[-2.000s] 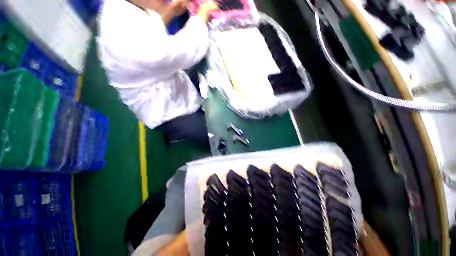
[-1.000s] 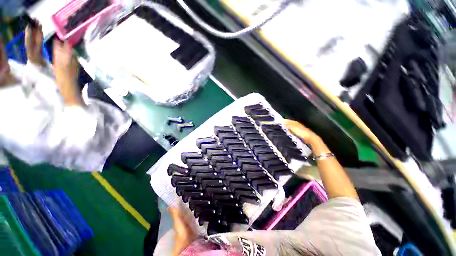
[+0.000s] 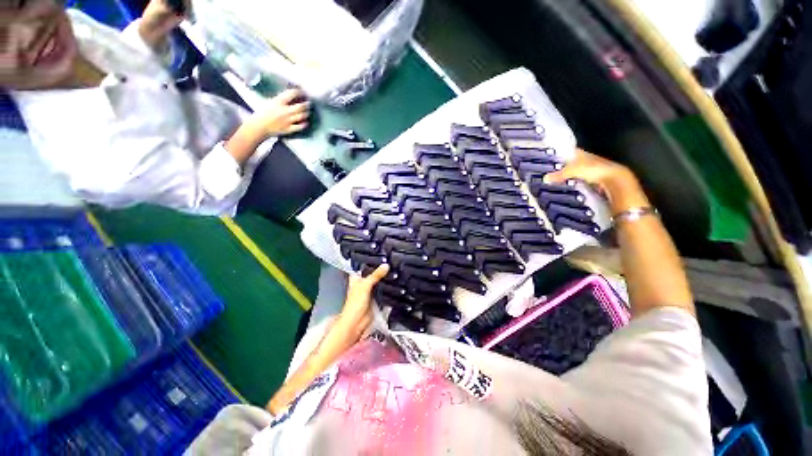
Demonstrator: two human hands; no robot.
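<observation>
A white layer sheet (image 3: 534, 89) carries black moulded parts (image 3: 445, 209) in chevron rows. It lies tilted in front of me, over the near end of the bench. My left hand (image 3: 361, 298) holds its near left edge, thumb on top beside the parts. My right hand (image 3: 592, 174) holds its right edge, fingers over the outermost row. The fingers under the sheet are hidden.
A pink parts basket (image 3: 614, 303) full of black parts is below the sheet's right side. Loose black parts (image 3: 352, 141) lie on the green bench (image 3: 410, 98). A person in white (image 3: 125, 134) is at the left. Blue crates (image 3: 191, 285) stand lower left.
The view has swung, and the loaded sheet now shows higher and further right. My left thumb now rests on its near edge. The other person has turned this way, one hand on the bench.
</observation>
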